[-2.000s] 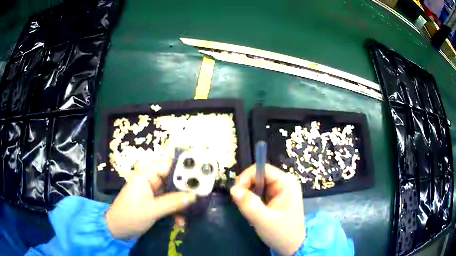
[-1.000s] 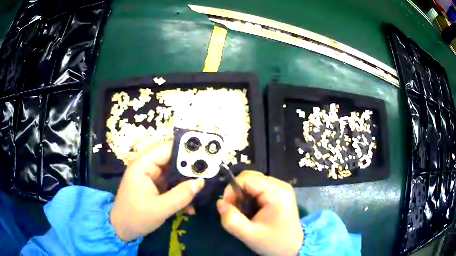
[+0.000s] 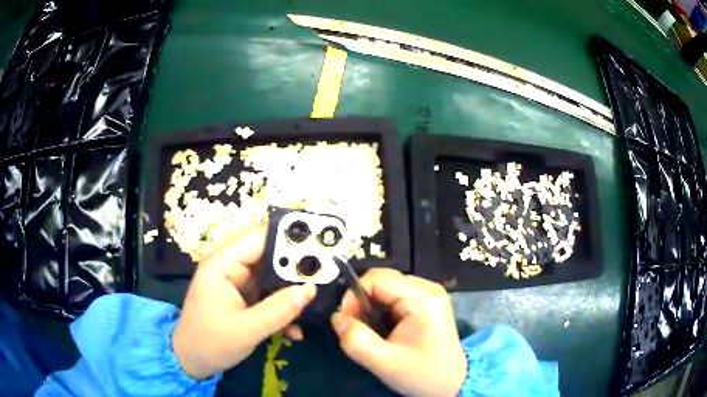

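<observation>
My left hand (image 3: pixel 232 302) holds the camera module (image 3: pixel 304 248), its thumb at the lower edge. The module has a white rounded-square face with three dark ringed lenses and a small dark dot, on a black body. My right hand (image 3: pixel 399 329) holds slim dark tweezers (image 3: pixel 354 281), tilted, with the tip at the right edge of the white face. Whether the tip touches the face or grips a piece cannot be told. Fingers hide the rear part of the tweezers.
Behind the hands lie the larger left parts tray (image 3: pixel 395 194), full of cream pieces, and the smaller right parts tray (image 3: pixel 589 225) with sparser pieces. Glossy black compartment trays stand at far left (image 3: pixel 101 233) and far right (image 3: pixel 659 201). Long pale strips (image 3: pixel 465 63) and yellow tape (image 3: pixel 329 81) lie behind.
The tweezers have gone from upright, away from the module, to tilted with the tip at its right edge. The whole view has shifted, so the trays sit higher than two seconds ago.
</observation>
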